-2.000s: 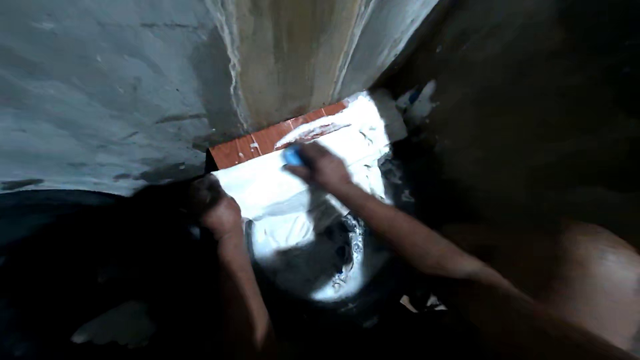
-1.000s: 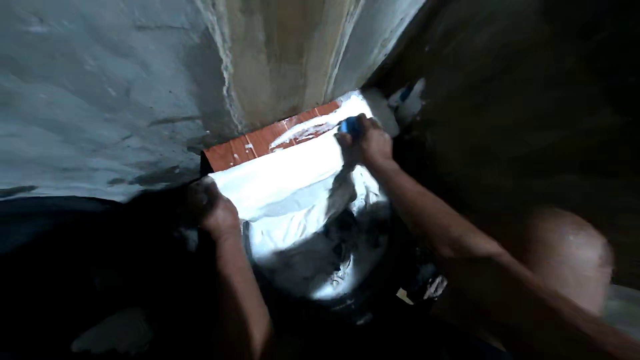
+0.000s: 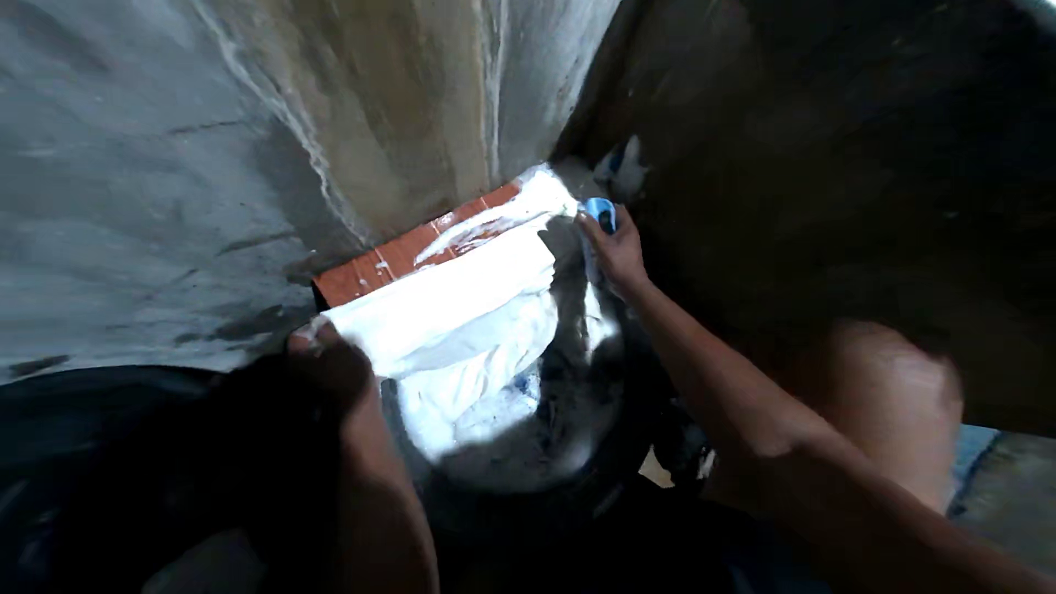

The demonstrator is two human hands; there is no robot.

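Observation:
A white cloth [image 3: 454,297] lies over a reddish-brown board [image 3: 384,262] with streaks of suds on it, and its lower part hangs into a dark round tub [image 3: 429,487]. My left hand [image 3: 330,359] is at the cloth's left end, pressed or closed on it; its fingers are in deep shadow. My right hand [image 3: 615,246] grips a blue brush-like object [image 3: 601,213] just beyond the board's right end. Whitish suds and wet cloth [image 3: 503,437] fill the tub.
A stained concrete wall [image 3: 165,165] rises behind the board. At the left stands a large black tub [image 3: 99,379]. A small white and blue object [image 3: 623,169] lies beyond my right hand. My bare knee [image 3: 891,396] is at the right.
My right hand has moved with the blue object from the middle of the cloth to the right, past the board's end. My left hand stays at the cloth's left end.

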